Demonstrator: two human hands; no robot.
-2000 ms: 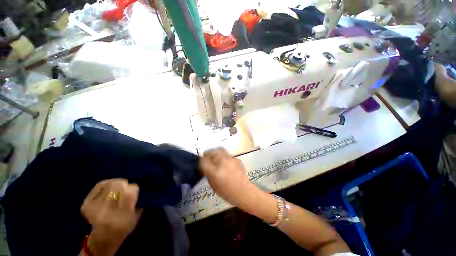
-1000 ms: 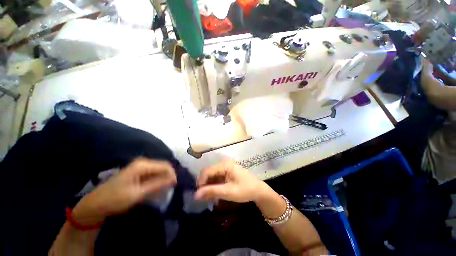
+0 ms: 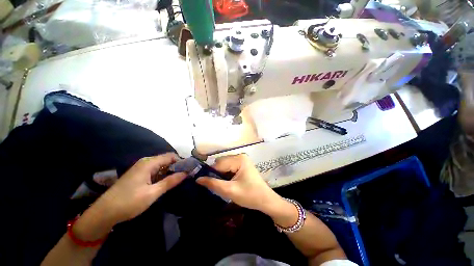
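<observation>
A dark navy garment piece (image 3: 99, 130) lies in a heap over the table's left part and my lap. A small folded edge with a grey patch (image 3: 186, 166) is held between my hands at the table's front edge. My left hand (image 3: 143, 182) pinches it from the left, my right hand (image 3: 241, 182) from the right. The sewing machine's needle area (image 3: 228, 117) is above and behind my hands, with no dark cloth under it.
The white machine head (image 3: 280, 67) spans the back. Black thread snips (image 3: 327, 125) and a printed ruler (image 3: 312, 152) lie on the table at right. A blue basket (image 3: 382, 174) with dark pieces is at lower right. A green tube (image 3: 198, 21) hangs at top. A person's arm shows at far right.
Both hands have come together at the table's front edge and now pinch the cloth. The garment has been drawn back toward my lap. The camera view has shifted slightly.
</observation>
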